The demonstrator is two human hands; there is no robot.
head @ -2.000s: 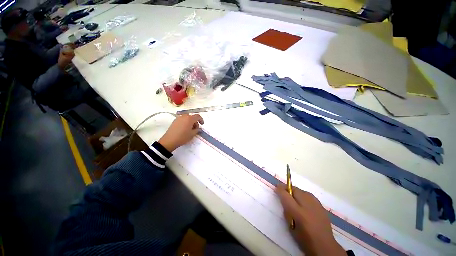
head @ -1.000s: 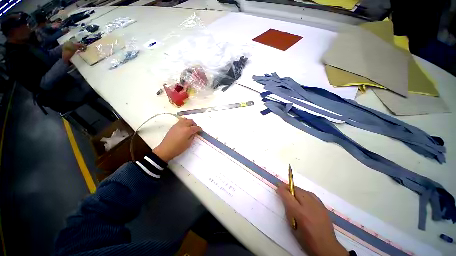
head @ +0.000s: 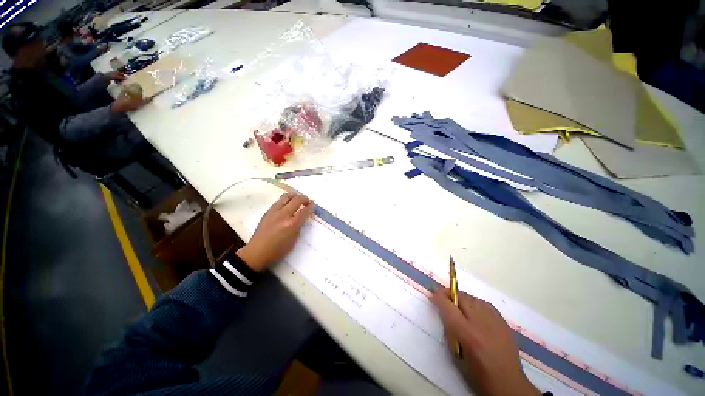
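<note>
A long blue-grey strap strip [head: 376,248] lies flat along the red lines of the white paper pattern sheet [head: 340,283]. My left hand [head: 278,230] is at the strip's left end, its fingertips pressed on it. My right hand [head: 481,338] rests across the strip further right and holds a slim yellow-brown pen [head: 454,298], tip pointing up and away. The hand hides part of the strip. A thin pale band [head: 207,224] curves off the pattern's left end over the table edge.
Beyond the pattern lie a steel ruler [head: 334,168], strip bundles [head: 533,209], a clear plastic bag [head: 309,85] with red and black items, a red-brown rectangle [head: 431,59] and grey-beige sheets [head: 576,89]. A box [head: 182,228] stands below the left edge. A person [head: 69,108] sits far left.
My left hand has shifted slightly down and back towards me, uncovering more of the pale band's end. My right hand has barely moved and still holds the pen.
</note>
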